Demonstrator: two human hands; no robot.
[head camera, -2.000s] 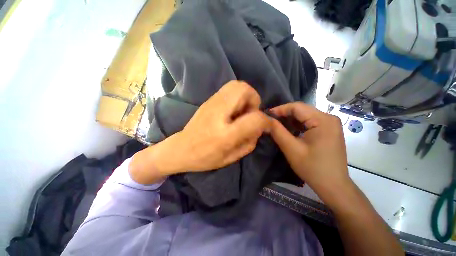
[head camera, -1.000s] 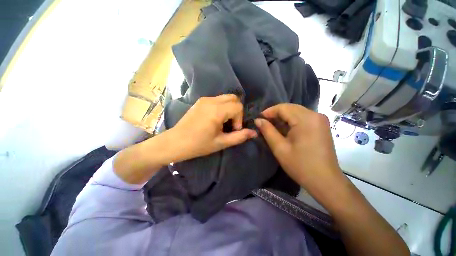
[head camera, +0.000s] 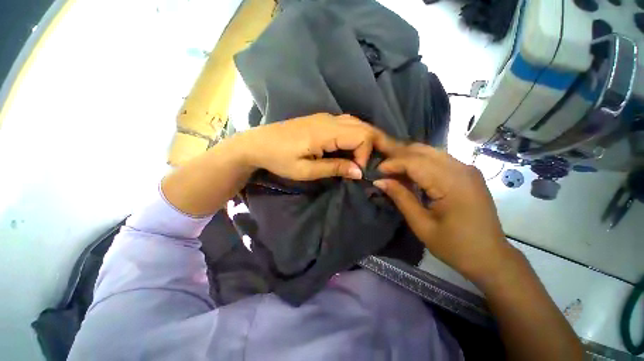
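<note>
A large dark grey garment (head camera: 303, 70) lies bunched on the tabletop and over the wearer's lap. My left hand (head camera: 311, 149) pinches a small gathered part of the cloth between thumb and fingers. My right hand (head camera: 445, 204) pinches the same cloth just to the right, its thumb tip close to my left thumb. The cloth puckers below both sets of fingertips. The exact edge or seam held is hidden by the fingers.
A white sewing machine head (head camera: 558, 70) with a blue stripe stands at right. Snips (head camera: 620, 204), a green handle loop (head camera: 633, 321) and a measuring tape (head camera: 424, 283) lie nearby. Cardboard (head camera: 212, 92) lies left of the garment; dark cloth (head camera: 70, 300) is at lower left.
My left hand has come closer to my right, and its fingers now overlap the right fingertips. The cloth between them is more gathered. The view has shifted slightly.
</note>
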